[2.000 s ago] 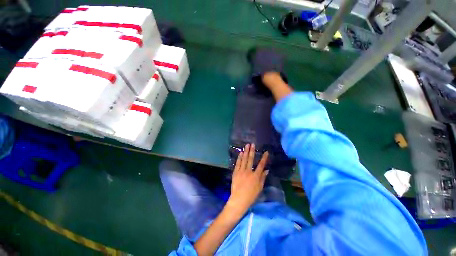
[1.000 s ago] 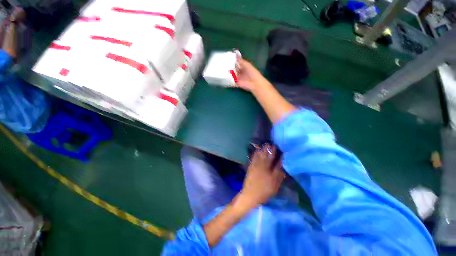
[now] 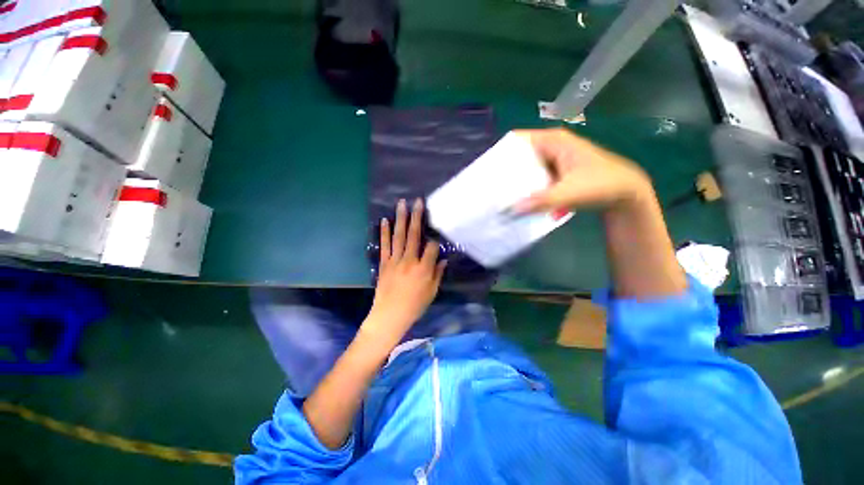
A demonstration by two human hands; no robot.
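My right hand grips a white product carton by its right end, where a bit of red shows. The carton is tilted above the right part of a flat black poly mailer. My left hand lies on the mailer near its shiny edge, fingers spread. Whether its fingers hold the mailer's edge is hard to tell. The mailer's near end hangs over the bench edge at my lap.
A stack of product cartons stands at left on the green bench. A dark filled mailer lies at the far side. A metal upright, clear plastic tray and white paper scrap are at right. A blue stool is lower left.
My right hand has carried the carton from beside the stack rightward to above the mailer. My left hand now lies flatter on the mailer. The view has shifted, and the other person is out of view.
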